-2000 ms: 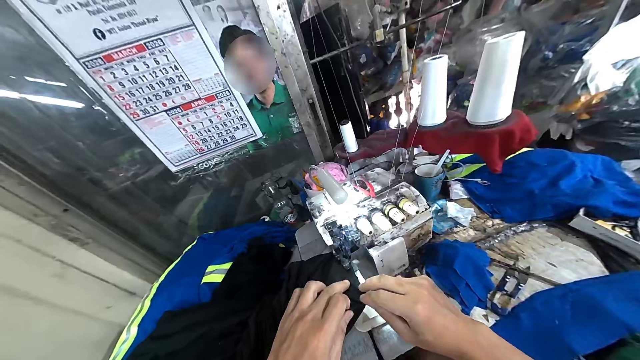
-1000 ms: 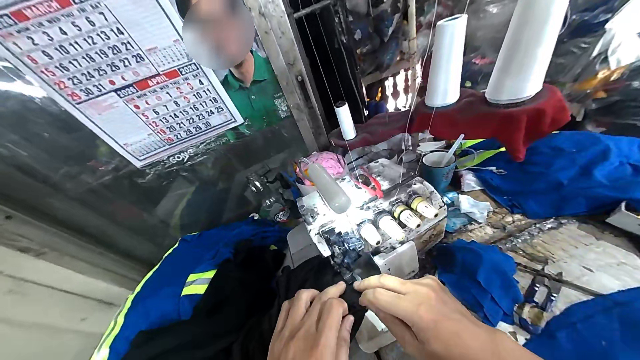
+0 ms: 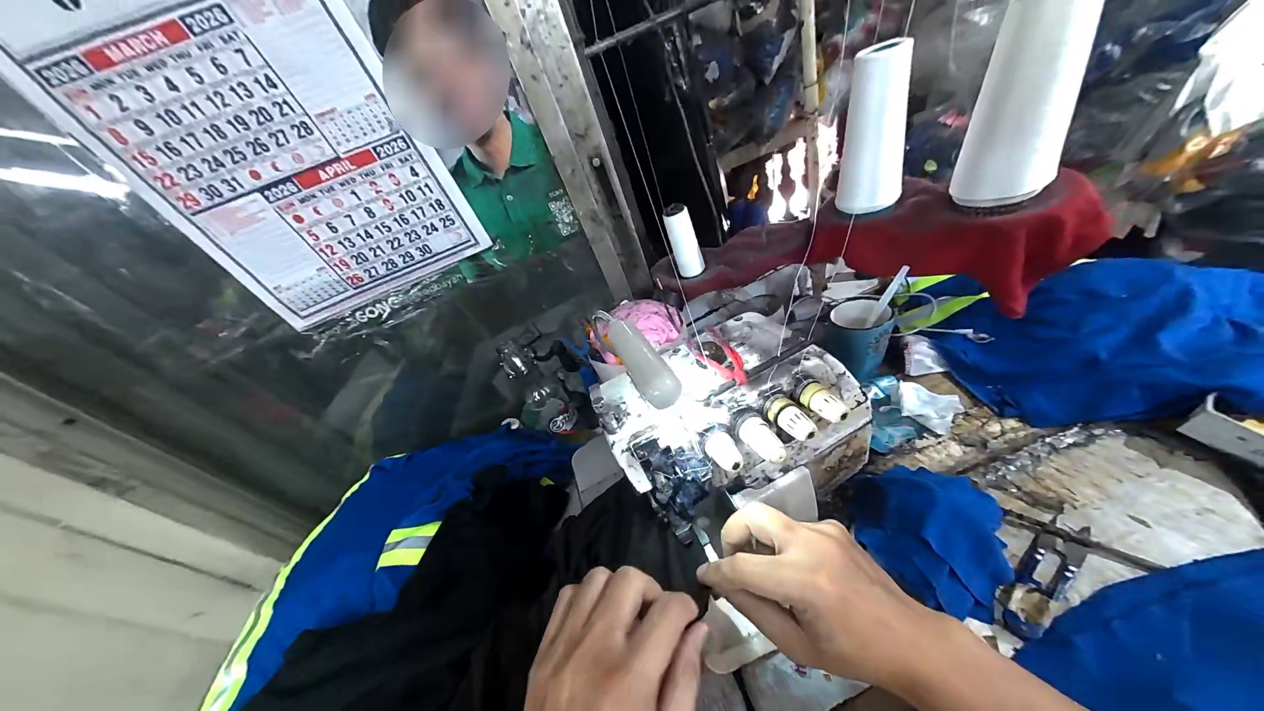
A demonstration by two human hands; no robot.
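An overlock sewing machine (image 3: pixel 731 405) with a row of tension dials stands in front of me, its needle area brightly lit. Black fabric (image 3: pixel 602 543) lies at its presser foot and spreads to the left. My left hand (image 3: pixel 622 642) rests on this fabric with the fingers curled; whether it pinches the cloth is not clear. At the right of the foot, my right hand (image 3: pixel 810 583) has thumb and forefinger brought together by the fabric's edge and a narrow white strip (image 3: pixel 726 583). What lies between those fingertips is hidden.
White thread cones (image 3: pixel 876 128) stand on red cloth (image 3: pixel 1047 232) behind the machine. Blue fabric (image 3: pixel 1116 326), a blue cup (image 3: pixel 859 336) and a small metal tool (image 3: pixel 1042 583) lie to the right. Blue cloth with reflective strips (image 3: pixel 410 543) is at left. A person (image 3: pixel 513 188) appears behind the glass.
My right hand has lifted and bunched its fingers beside the machine foot, where it lay flatter on the fabric. My left hand has shifted slightly back from the foot.
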